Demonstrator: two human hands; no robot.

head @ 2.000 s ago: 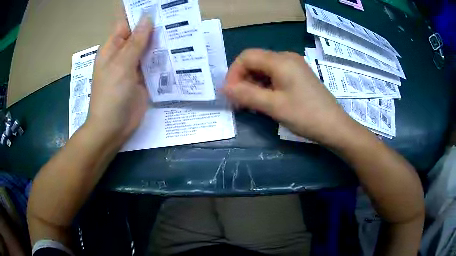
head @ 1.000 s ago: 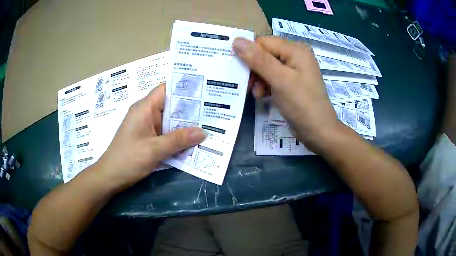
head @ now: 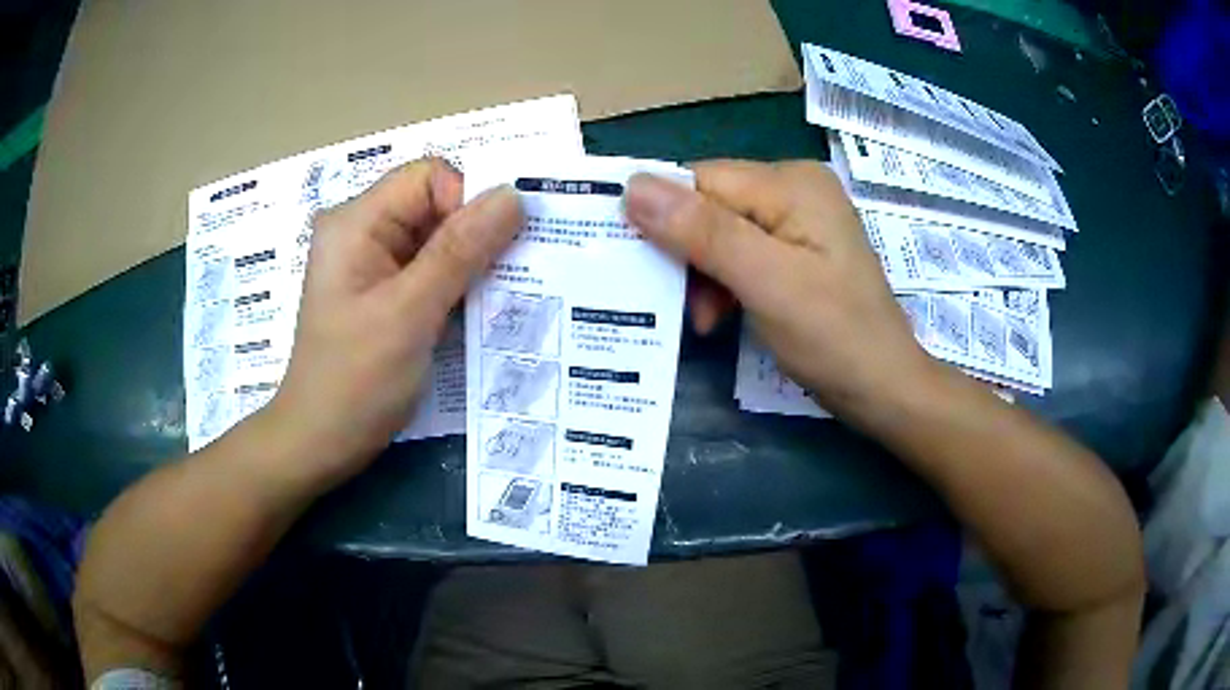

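Observation:
A narrow folded leaflet (head: 580, 364) with black heading bars and small pictures hangs upright between my hands, its lower end over the bench's front edge. My left hand (head: 391, 290) pinches its top left corner, thumb in front. My right hand (head: 776, 256) pinches its top right corner, thumb in front. The fingers behind the leaflet are partly hidden. The stack of unfolded sheets (head: 236, 317) lies flat behind and under my left hand. The pile of folded leaflets (head: 964, 249) is fanned out to the right of my right hand, edges springing open.
A large tan cardboard sheet (head: 405, 61) lies behind the papers. A pink square frame (head: 924, 23) is at the far right. Small shiny square parts (head: 1161, 119) lie near the right rim. A cluster of small silver-white parts (head: 27, 387) is at the left rim of the dark-green bench.
The leaflet has turned upright and moved lower. My left hand has gone from its lower left side up to its top left corner. My right hand still holds the top right.

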